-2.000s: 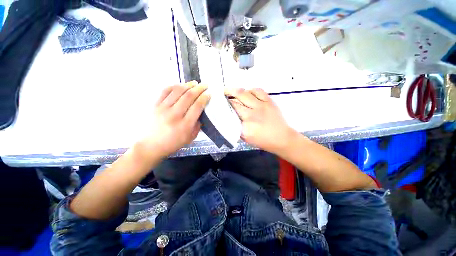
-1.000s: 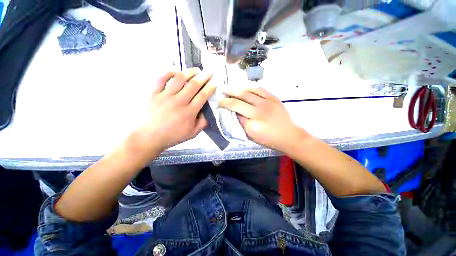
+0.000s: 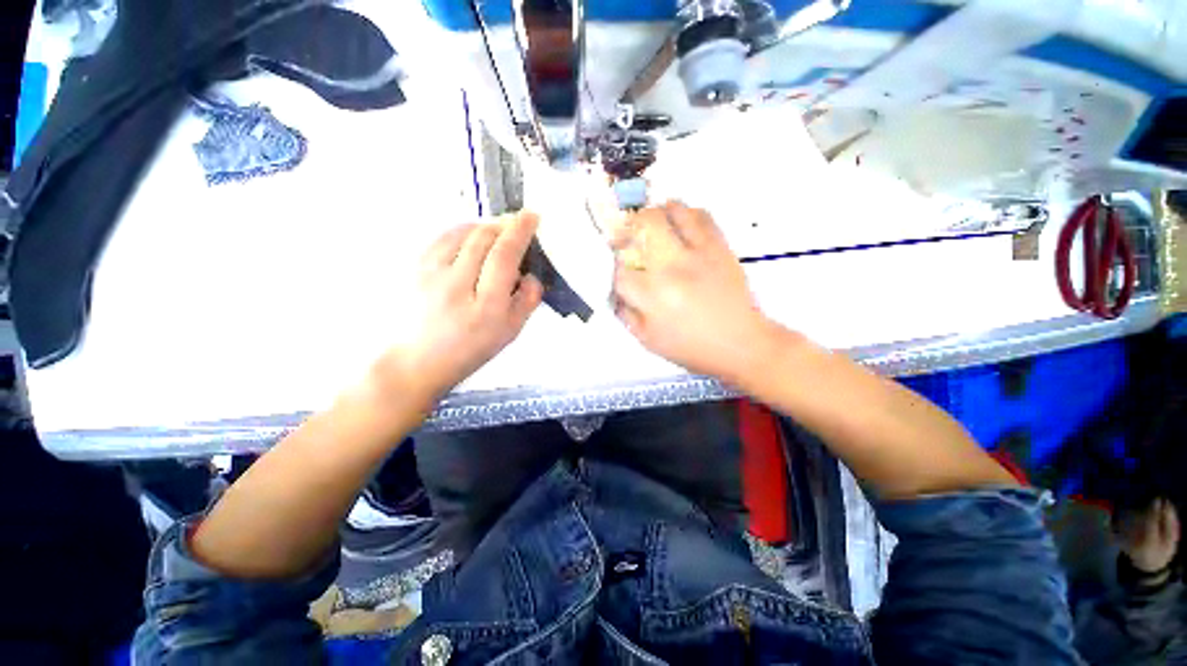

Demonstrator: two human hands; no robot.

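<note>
A dark grey curved strip (image 3: 560,289) lies on the white table below the machine's needle area (image 3: 562,154), its free end pointing toward me. A white strip (image 3: 579,247) lies along its right side, hard to tell from the bright tabletop. My left hand (image 3: 471,293) presses on the dark strip with its fingertips, palm down. My right hand (image 3: 683,280) is at the right edge of the white strip, fingers bent together; what its fingertips hold is not clear. The needle itself is too blurred to see.
Dark curved pieces (image 3: 78,247) lie at the table's left. A small blue denim scrap (image 3: 247,141) lies beside them. Red-handled scissors (image 3: 1096,258) are at the right table edge. The machine head (image 3: 911,78) spans the upper right. Another person's hand (image 3: 1148,533) shows at the lower right.
The strips have moved up toward the needle, so less of the dark strip shows below my fingers. My right hand has closed up and shifted slightly right. The camera view has shifted.
</note>
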